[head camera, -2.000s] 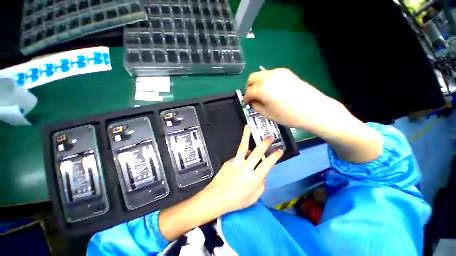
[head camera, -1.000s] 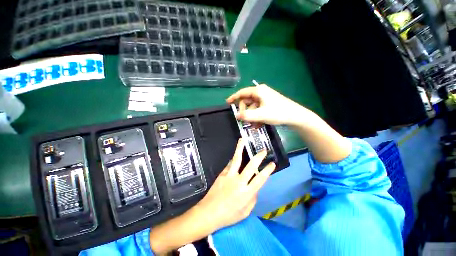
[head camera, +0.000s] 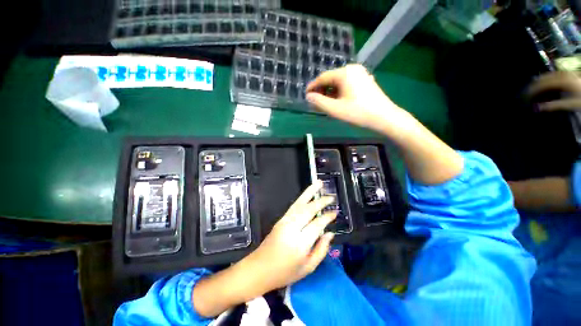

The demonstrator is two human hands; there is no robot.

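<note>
The black foam tray [head camera: 277, 184] holds phone bodies with clear edges: two at the left [head camera: 155, 200] and two at the right [head camera: 369, 184]. The third pocket is bare. My left hand [head camera: 290, 239] grips another phone body [head camera: 311, 159], stood nearly edge-on beside that pocket; its face is hidden. My right hand [head camera: 350, 95] is raised above the tray, in front of the blister tray, thumb and index finger curled towards each other. Whether it holds anything small is too blurred to tell.
Blister tray [head camera: 290, 57] and another [head camera: 185, 25] lie behind. A strip of blue stickers [head camera: 153, 71] with curled liner [head camera: 79, 95] lies back left; white labels [head camera: 251, 118] nearer. A grey post [head camera: 398, 28] stands behind. Another person's hand [head camera: 557, 89] is far right.
The fourth pocket, bare before, now holds a phone body and the third is bare. My left hand now holds a phone body further left in the tray. My right hand has lifted away from the phones.
</note>
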